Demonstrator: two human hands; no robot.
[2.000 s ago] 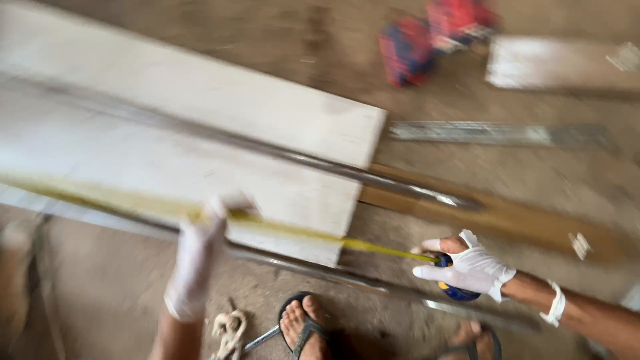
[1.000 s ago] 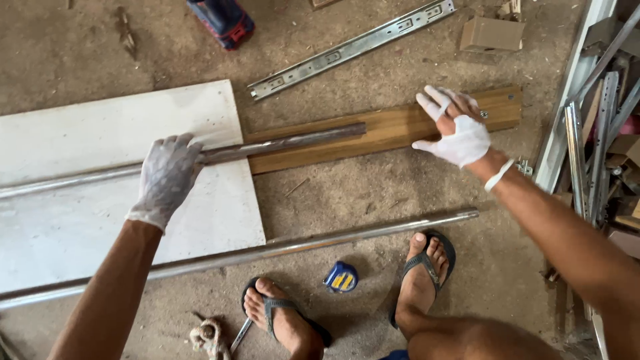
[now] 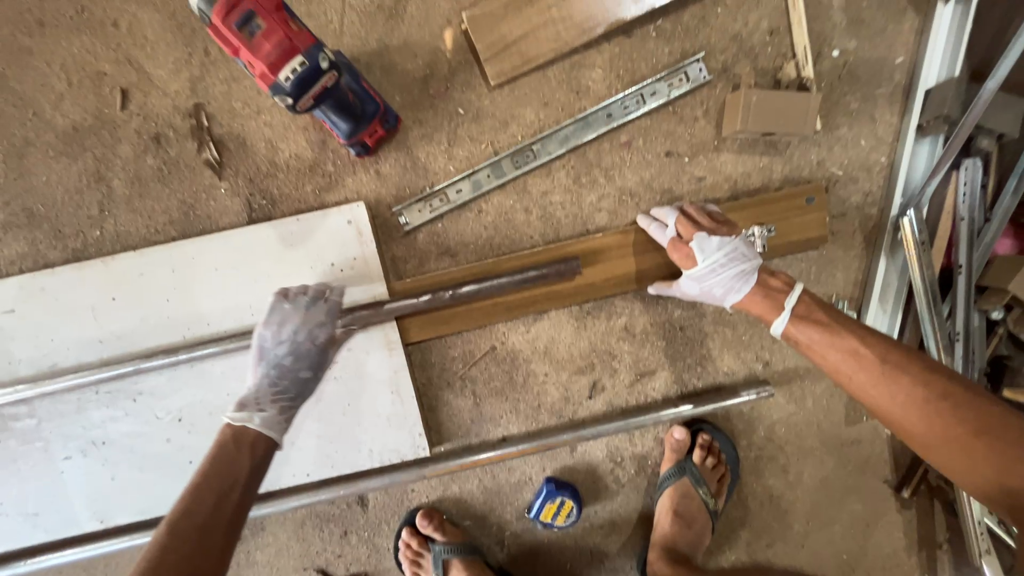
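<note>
My left hand (image 3: pixel 296 352), in a thin whitish glove, is closed around a metal pipe (image 3: pixel 480 286) that lies over a white board (image 3: pixel 336 248) and a brown wooden plank (image 3: pixel 616 244). My right hand (image 3: pixel 708 256), in a torn white glove, rests with fingers spread on the plank, past the pipe's end, with nothing visible in its grasp. Beside its wrist a small metal hinge-like fitting (image 3: pixel 758 236) sits on the plank. A second metal pipe (image 3: pixel 592 432) runs along the near edge of the white board. The blue tape measure (image 3: pixel 554 504) lies between my feet.
A red and blue cordless power tool (image 3: pixel 300 76), a metal drawer slide (image 3: pixel 552 140), another wooden board (image 3: pixel 544 36) and a small cardboard box (image 3: pixel 770 112) lie beyond the plank. Metal rails and scraps (image 3: pixel 968 264) are piled at the right. My sandaled feet stand near the second pipe.
Two seconds ago my right hand held the tape measure with its yellow blade drawn out; the tape measure now lies on the floor. My left hand has since closed on the upper pipe.
</note>
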